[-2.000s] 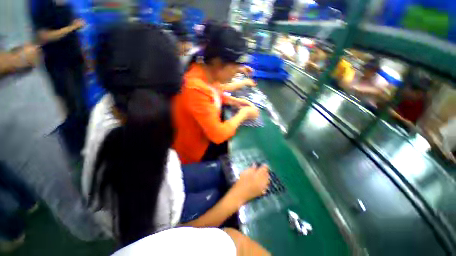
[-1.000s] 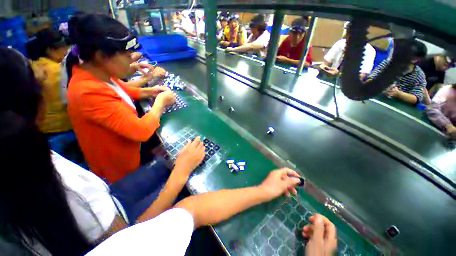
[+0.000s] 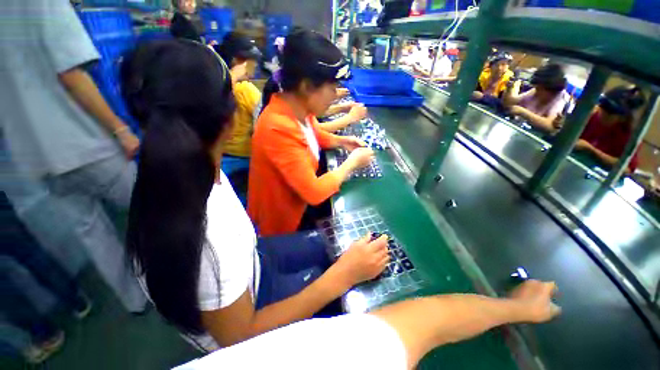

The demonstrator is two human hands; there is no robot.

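My left hand (image 3: 535,300) is at the lower right, reaching out over the dark conveyor belt (image 3: 496,235), with its fingers curled and pointing right. Whether it holds anything cannot be told. A small white and dark module (image 3: 519,273) lies on the belt just beyond the hand, with a small gap seen between them. Two more small dark modules, one of them here (image 3: 451,204), lie farther up the belt. My right hand is out of the picture. My left forearm covers part of the green bench top (image 3: 383,189).
A seated neighbour in white (image 3: 235,253) has a hand over a clear blister tray (image 3: 354,225) partly filled with black modules. Beyond sits a person in orange (image 3: 286,162). A green post (image 3: 463,101) rises beside the belt. A blue bin (image 3: 383,87) stands far up the line.
The view has swung left since one second ago. My left hand has moved from the bench edge out over the belt. My right hand and the nearest empty tray have left the picture.
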